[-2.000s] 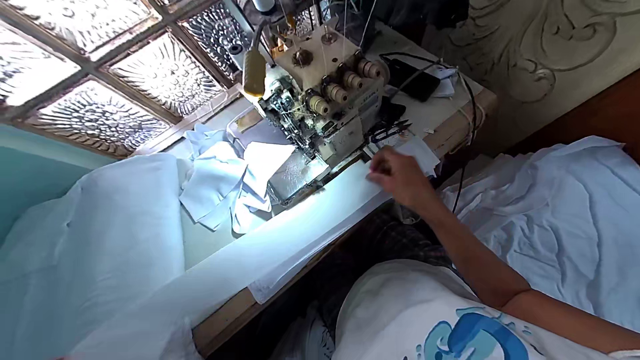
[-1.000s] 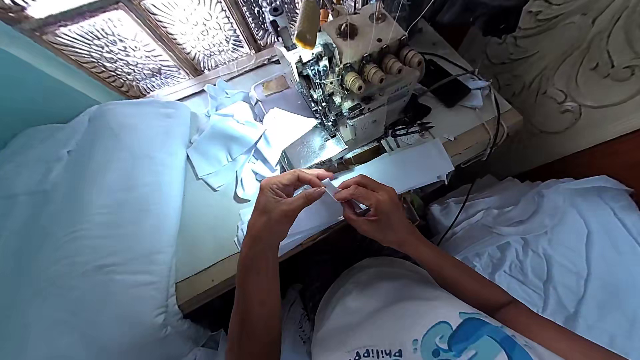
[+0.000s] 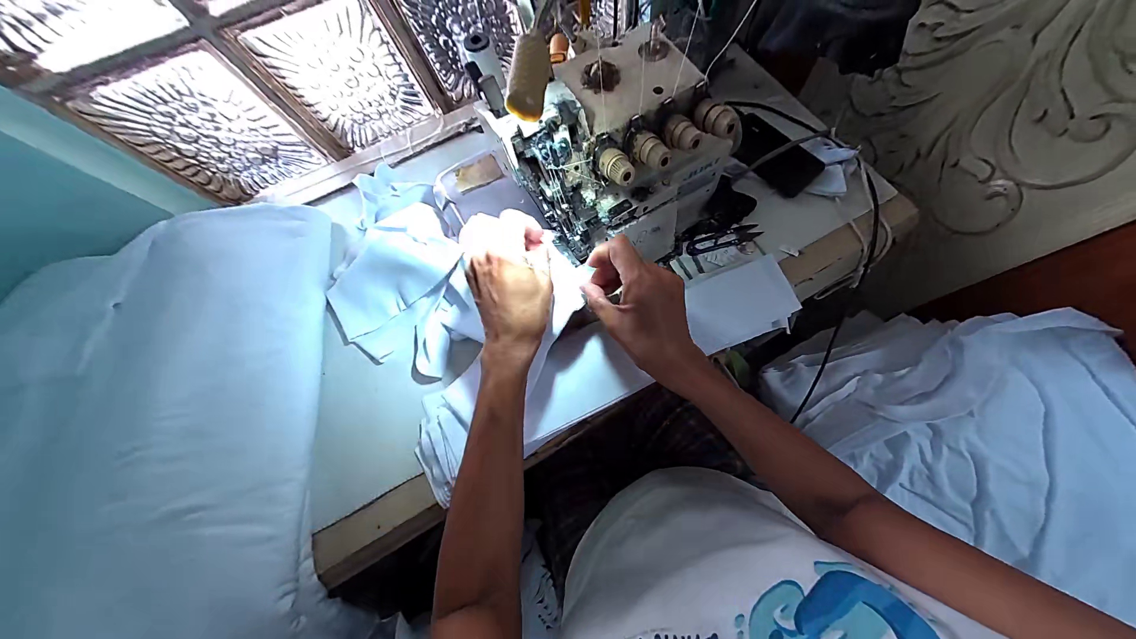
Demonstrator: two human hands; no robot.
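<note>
A Juki overlock sewing machine stands on the table under a bright lamp. At its needle area my left hand grips a piece of white fabric, the fingertips washed out by the light. My right hand pinches the fabric's right end between thumb and fingers, just in front of the machine. Long flat white fabric pieces lie along the front table edge, beneath and beside my hands. Left of my left hand is a loose heap of cut white pieces.
A thick roll of white cloth fills the left side. Dark-handled scissors and a black phone lie right of the machine. A black cable hangs over the table's right end, near heaped white cloth.
Both hands have moved up to the front of the machine from nearer the table edge, with fabric between them. Two seconds ago only my right hand was plainly in view.
</note>
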